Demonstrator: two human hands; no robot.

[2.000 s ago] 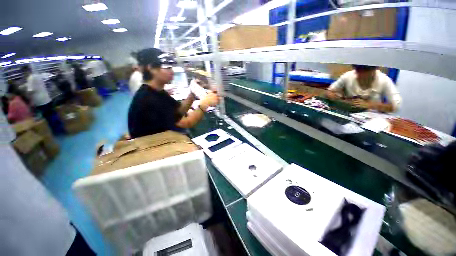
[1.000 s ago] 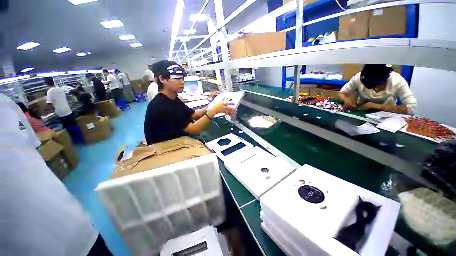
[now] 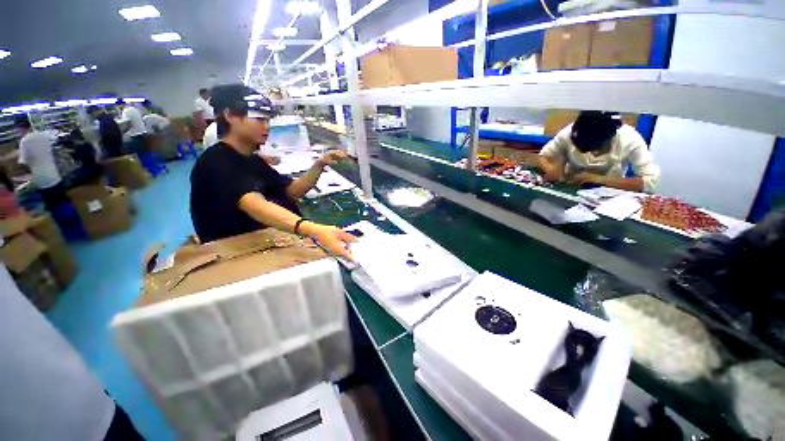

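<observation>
No hand of mine is in the picture. Nearest in front is a stack of white insert trays (image 3: 465,353) at the belt edge. The top one holds a black round watch head (image 3: 495,319) in its round hole. A black coiled cable (image 3: 568,366) lies in its rectangular opening. Beyond the stack, a white insert panel (image 3: 392,263) with a small dark hole lies on others, slightly askew, with a coworker's hand at its left edge.
A whitish compartment tray (image 3: 241,332) leans against a brown carton (image 3: 232,258) at left. A white insert (image 3: 297,413) is below it. Bags of cream parts (image 3: 663,336) and a black plastic bag (image 3: 732,271) lie at right. Another person sits opposite by orange-red parts (image 3: 680,214).
The coworker at left has brought a white panel down from raised hands onto the panels beyond the stack. The view has turned slightly right.
</observation>
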